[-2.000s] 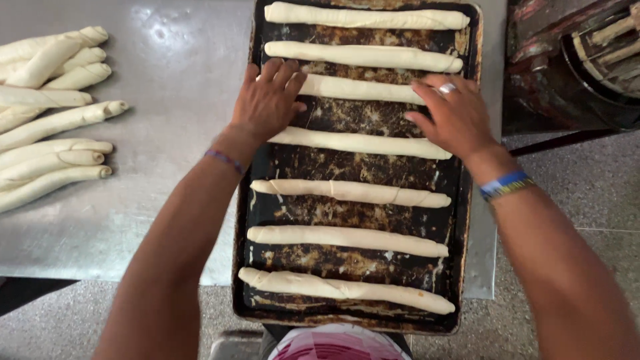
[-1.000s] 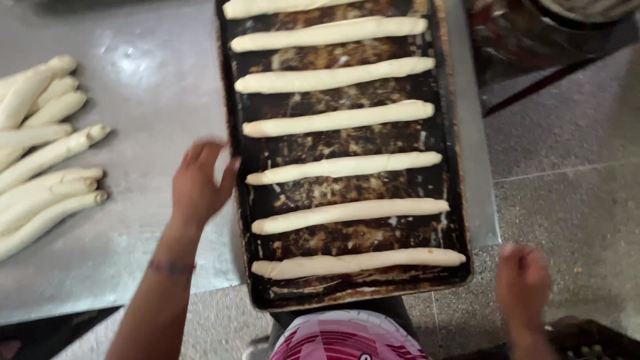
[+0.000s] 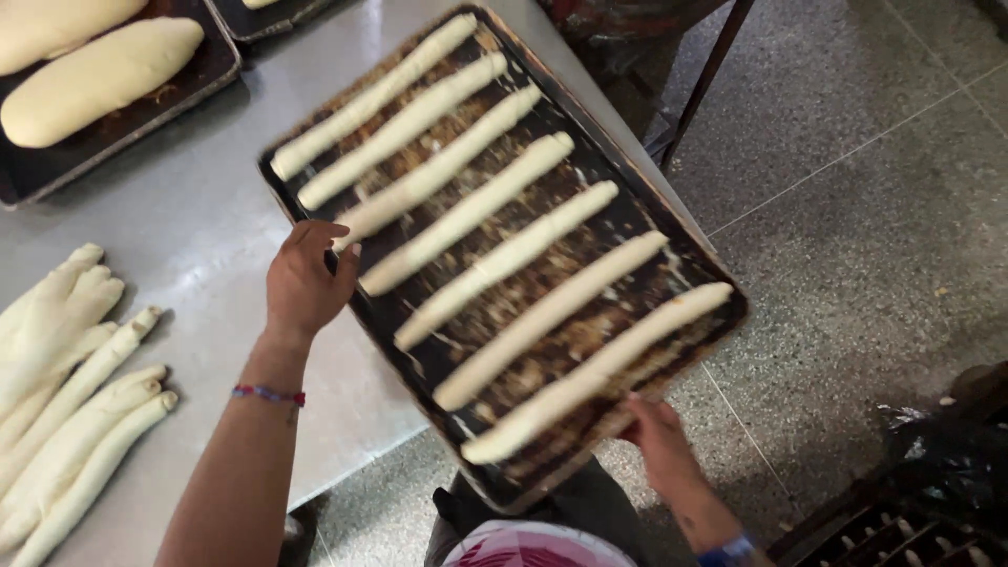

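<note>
A dark, worn baking tray point(image 3: 551, 315) lies slantwise, partly on the metal table and partly past its edge. Several long rolls of raw dough point(image 3: 504, 260) lie side by side across it. My left hand point(image 3: 311, 276) grips the tray's left long rim, its fingers over the rim near the end of one roll. At the near right short rim, my right hand point(image 3: 661, 441) has hold of the tray, with the thumb on top and the fingers hidden below.
More dough strips point(image 3: 79, 394) are piled on the steel table point(image 3: 197, 244) at the left. Another tray point(image 3: 142, 130) with large loaves of dough stands at the upper left. Speckled floor point(image 3: 803, 252) lies to the right; a rack with dough pieces point(image 3: 906, 535) is at the lower right.
The tray has turned from nearly straight to slanted. My right hand, apart from the tray a second ago, now holds its near rim. My left hand has moved onto the left rim.
</note>
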